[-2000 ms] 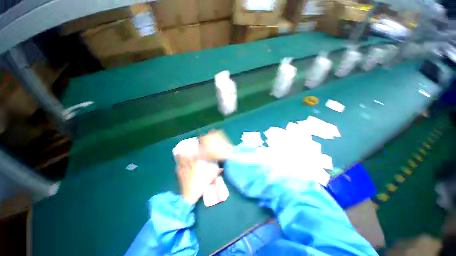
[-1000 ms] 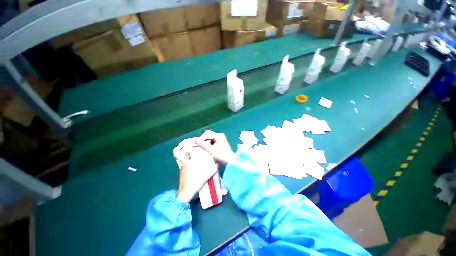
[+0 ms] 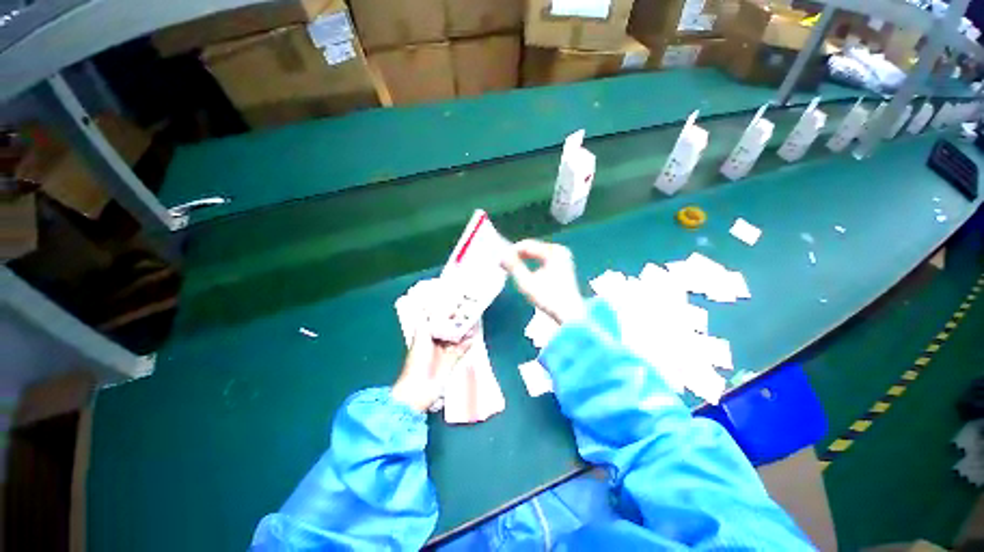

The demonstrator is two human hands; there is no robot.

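Observation:
My left hand (image 3: 423,372) holds a white carton (image 3: 473,270) with a red stripe by its lower end. The carton is tilted up to the right. More flat white cartons (image 3: 472,386) lie under and beside this hand; how many it holds is hidden. My right hand (image 3: 548,280) has bent fingers at the carton's right edge; whether they grip it is unclear. A loose heap of white leaflets (image 3: 653,323) lies right of the cartons, partly behind my right sleeve.
Opened white cartons (image 3: 574,181) stand spaced in a row on the conveyor belt (image 3: 356,246). A yellow-orange tape roll (image 3: 692,218) and a single white leaflet (image 3: 745,231) lie beyond the heap. A blue bin or stool (image 3: 779,415) is at the bench edge. Brown boxes (image 3: 453,54) stand behind.
A striped carton now stands raised above my left hand. My right hand has moved from beside my left hand to the carton's right edge. The view has shifted.

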